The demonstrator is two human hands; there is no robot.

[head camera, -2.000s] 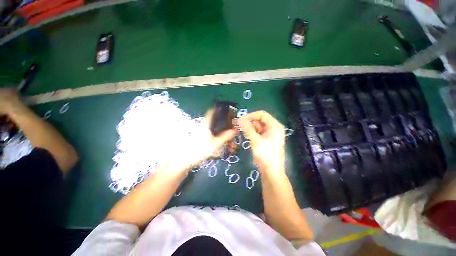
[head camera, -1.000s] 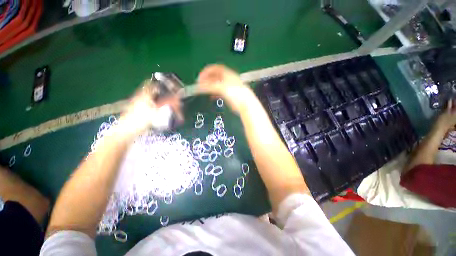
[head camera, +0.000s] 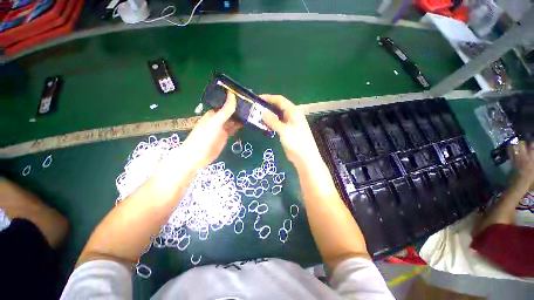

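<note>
A black oblong unit [head camera: 243, 106] with a white label and a thin yellow-orange strip is held tilted over the pale strip. My left hand [head camera: 219, 120] grips its left end, thumb on the unit. My right hand [head camera: 284, 120] grips its right end near the label. Both hands are bare. A large heap of white rings [head camera: 214, 196] lies below and partly behind my left forearm. Loose white rings [head camera: 257, 181] lie on the green bench between my forearms. The fingers under the unit are hidden.
Black blister trays [head camera: 398, 170] lie right of my right forearm. Black units [head camera: 162, 76] lie spaced on the green surface beyond the pale marked strip [head camera: 111, 132]. A neighbour's arm [head camera: 29, 214] is at left; another person's hand [head camera: 521, 161] is at far right.
Both hands were blurred and apart a second ago; now my right hand has come onto the unit too. The view has shifted, and a unit lies on the green surface left of my hands.
</note>
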